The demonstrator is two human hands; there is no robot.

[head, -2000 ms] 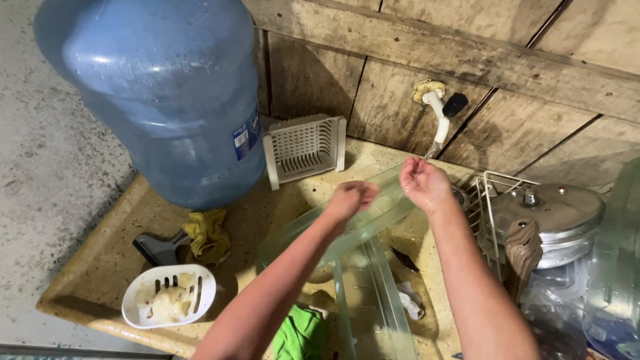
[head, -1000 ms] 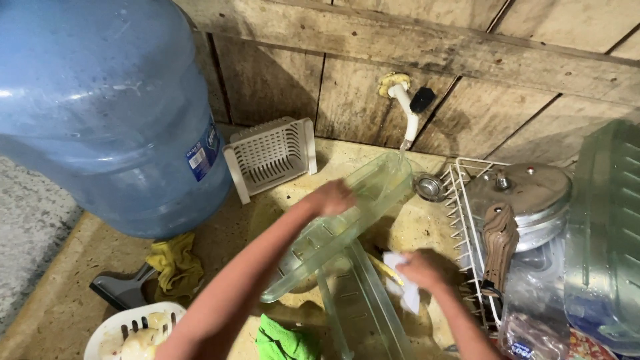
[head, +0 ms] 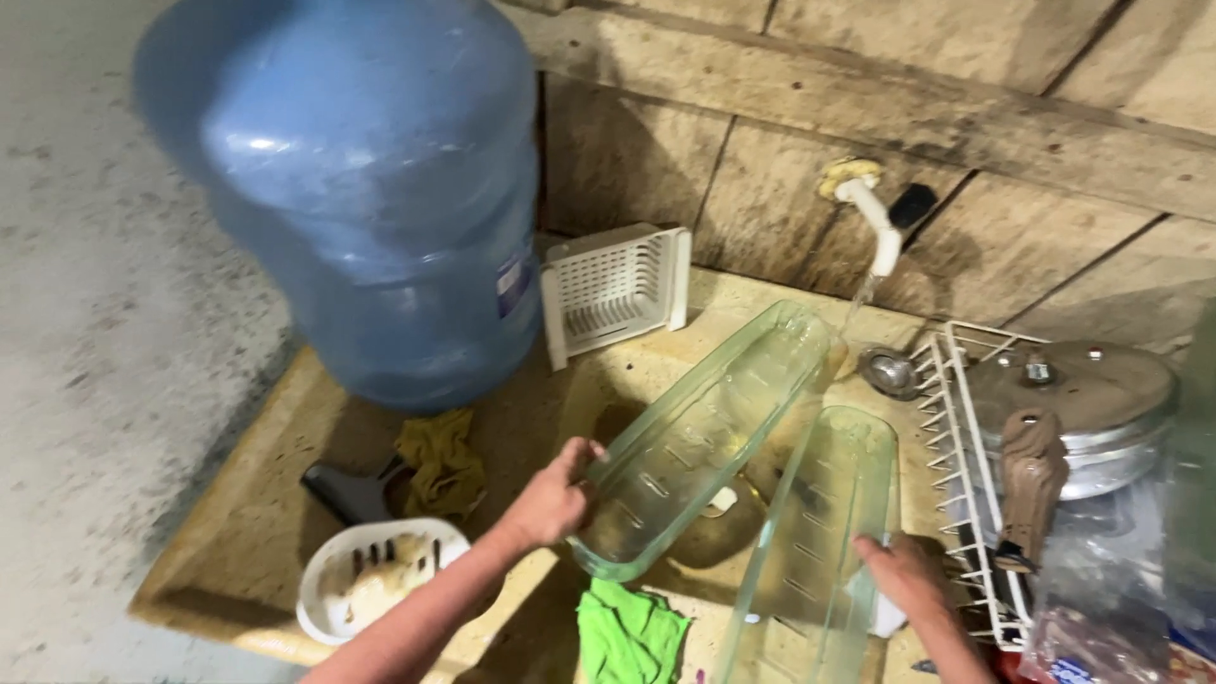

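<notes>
My left hand [head: 559, 496] grips the left rim of a long, clear green plastic tray [head: 698, 437], tilted over the sink basin with its far end beside the running water. At the right edge of a second such tray [head: 807, 560] is my right hand [head: 902, 568], with a white piece of material [head: 885, 613] beneath it; its exact hold is partly hidden. Water runs from the white plastic faucet [head: 885, 249] on the plank wall. A bright green cloth [head: 631, 632] lies below the first tray's near end.
A big blue water jug [head: 380, 209] stands at the left, beside a white plastic basket [head: 617, 290]. A yellow cloth [head: 442, 461], a dark-handled squeegee [head: 347, 489] and a white soap dish [head: 328, 579] sit left. At right, a wire rack [head: 969, 475] adjoins a pressure cooker [head: 1073, 389]; a small metal strainer [head: 888, 370] lies near.
My left hand has moved from across the upper tray to its near left rim. My right hand has gone from the faucet down to the second tray's right side. The two trays now lie farther apart.
</notes>
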